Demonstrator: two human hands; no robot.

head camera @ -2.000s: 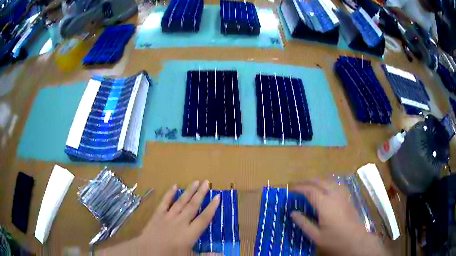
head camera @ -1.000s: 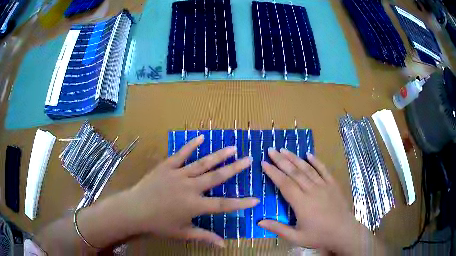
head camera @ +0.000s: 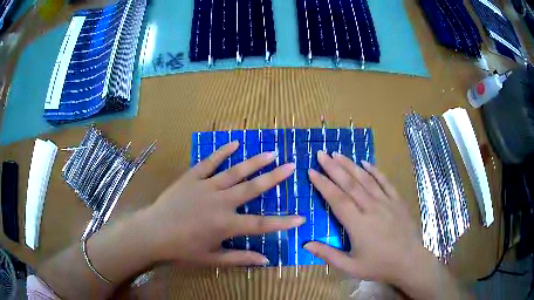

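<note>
Two bright blue solar cell strings lie side by side on the brown tabletop, the left one (head camera: 257, 143) and the right one (head camera: 336, 140) meeting near the middle. Thin ribbon ends stick out at their top and bottom edges. My left hand (head camera: 228, 205) lies spread flat over the left string, its fingers reaching the seam. My right hand (head camera: 369, 217) lies flat on the right string with fingers spread. Neither hand grips anything. The palms hide parts of the cells.
Silver ribbon bundles lie left (head camera: 99, 173) and right (head camera: 436, 187), beside white strips (head camera: 40, 193) (head camera: 471, 164). Dark cell stacks (head camera: 231, 29) (head camera: 338, 29) and a curved finished pile (head camera: 88, 64) are on teal sheets. A white bottle (head camera: 485, 89) stands by a grey unit (head camera: 509, 126).
The two strings, apart two seconds ago, were brought side by side. Since one second ago the hands stay on them almost unmoved; the view has tilted down slightly.
</note>
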